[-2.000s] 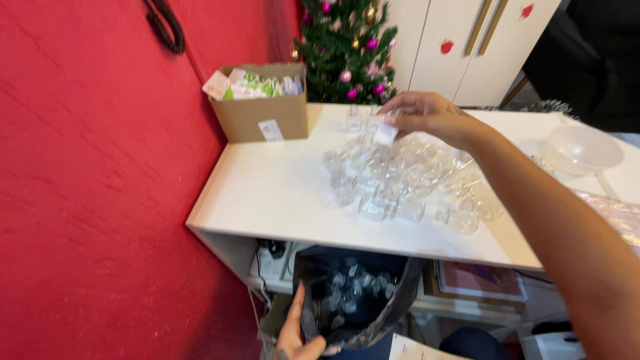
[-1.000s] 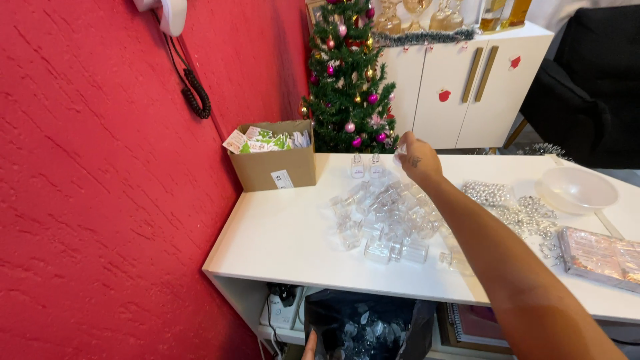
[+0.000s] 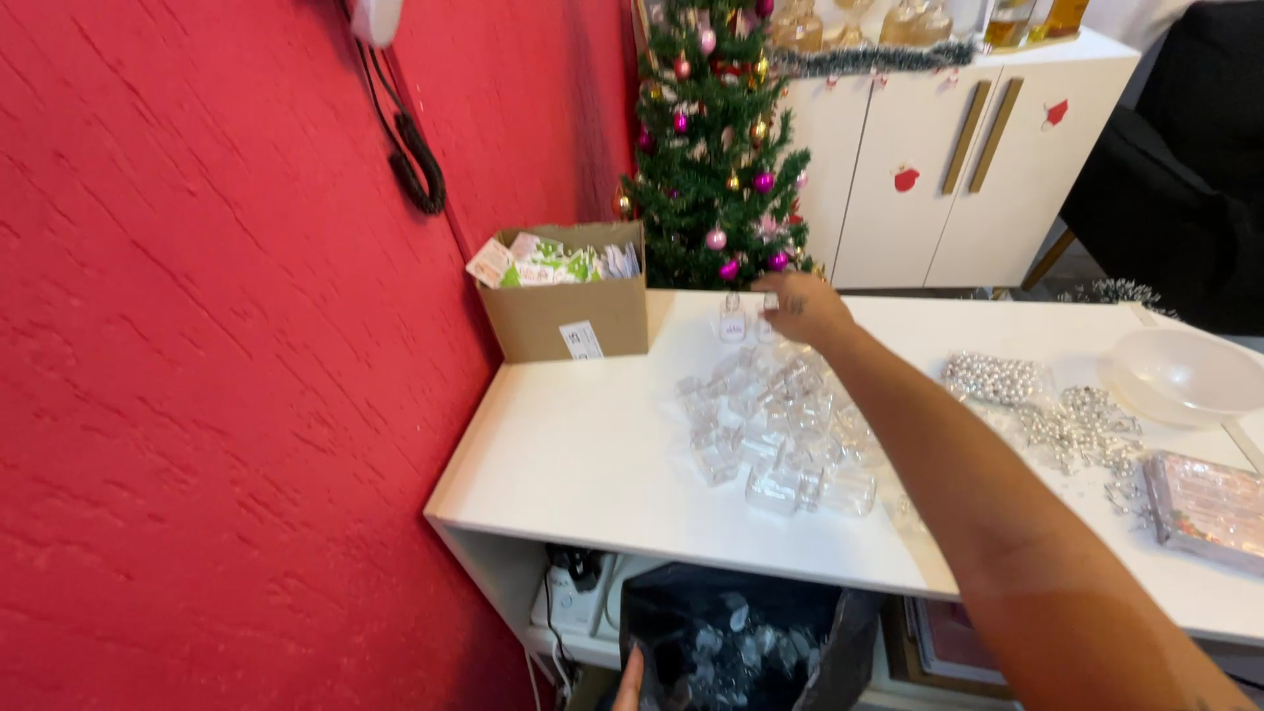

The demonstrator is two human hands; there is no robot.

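Observation:
My right hand [image 3: 805, 308] reaches over the back of the white table [image 3: 583, 444], its fingertips at a small clear bottle with a label [image 3: 767, 321]; whether they grip it is hard to tell. Just left of it stands another labelled clear bottle [image 3: 732, 321]. In front lies a heap of clear plastic bottles [image 3: 780, 425], some on their sides. Below the table edge, part of my left hand [image 3: 630, 679] shows at the left rim of a black bag [image 3: 839, 632] with small clear pieces inside; most of this hand is out of frame.
A cardboard box [image 3: 563, 321] of printed packets stands back left, by the red wall. To the right are silver beads [image 3: 992, 378], loose silver pieces [image 3: 1081, 430], a clear bowl [image 3: 1190, 375] and a wrapped pack [image 3: 1210, 509]. A decorated Christmas tree [image 3: 721, 148] stands behind the table.
Two seconds ago my right hand held a small white label-like piece above the bottles; now it is at the back, beside the standing bottle. The view has tilted up, so less of my left hand shows.

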